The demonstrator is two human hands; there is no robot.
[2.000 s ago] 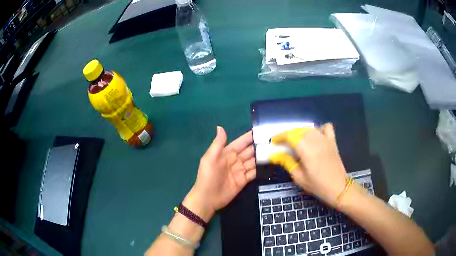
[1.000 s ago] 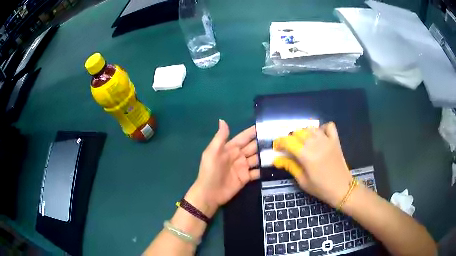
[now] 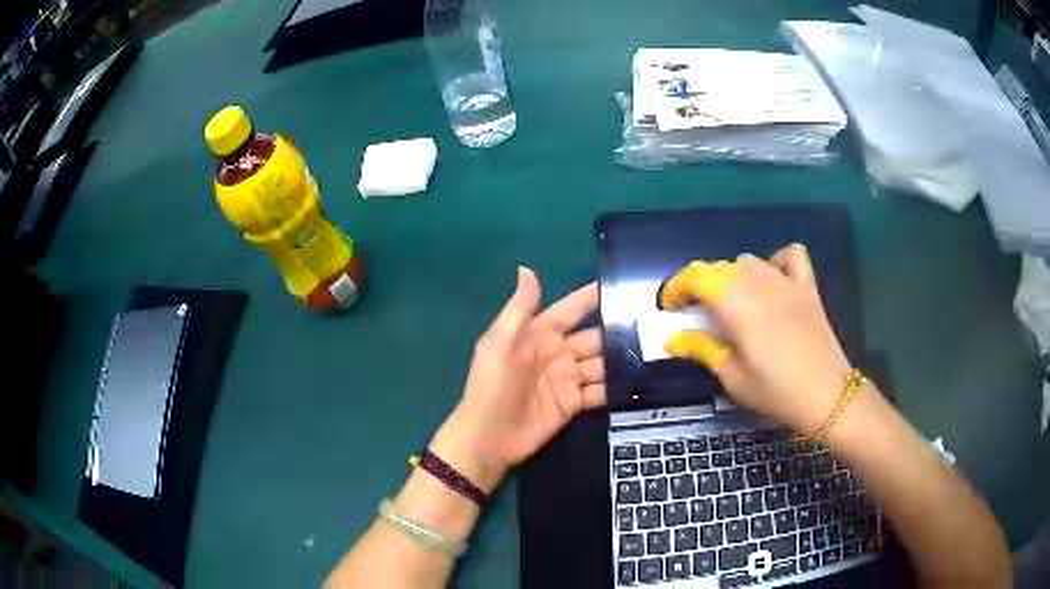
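Note:
An open laptop (image 3: 737,495) lies on a black pad (image 3: 562,506), its keyboard toward me and its glossy black screen (image 3: 645,253) behind. My right hand (image 3: 766,334), with yellow finger cots on some fingertips, holds a small white wiping cloth (image 3: 659,336) against the left half of the screen. My left hand (image 3: 532,374) is palm up with fingers apart, its fingertips at the screen's left edge; it holds nothing. My right hand hides part of the screen and the hinge.
A yellow-labelled bottle (image 3: 282,213), a folded white wipe (image 3: 397,167) and a clear bottle (image 3: 472,81) stand or lie at left. A closed laptop (image 3: 141,397) is far left. Printed sheets in plastic (image 3: 737,98) and white bags (image 3: 910,104) lie behind right. Crumpled white material (image 3: 944,452) shows beside my right forearm.
My right hand has moved rightward over the screen with the cloth. My left hand stays at the screen's left edge. The whole view has shifted slightly, and my forearm now covers most of the crumpled wipe.

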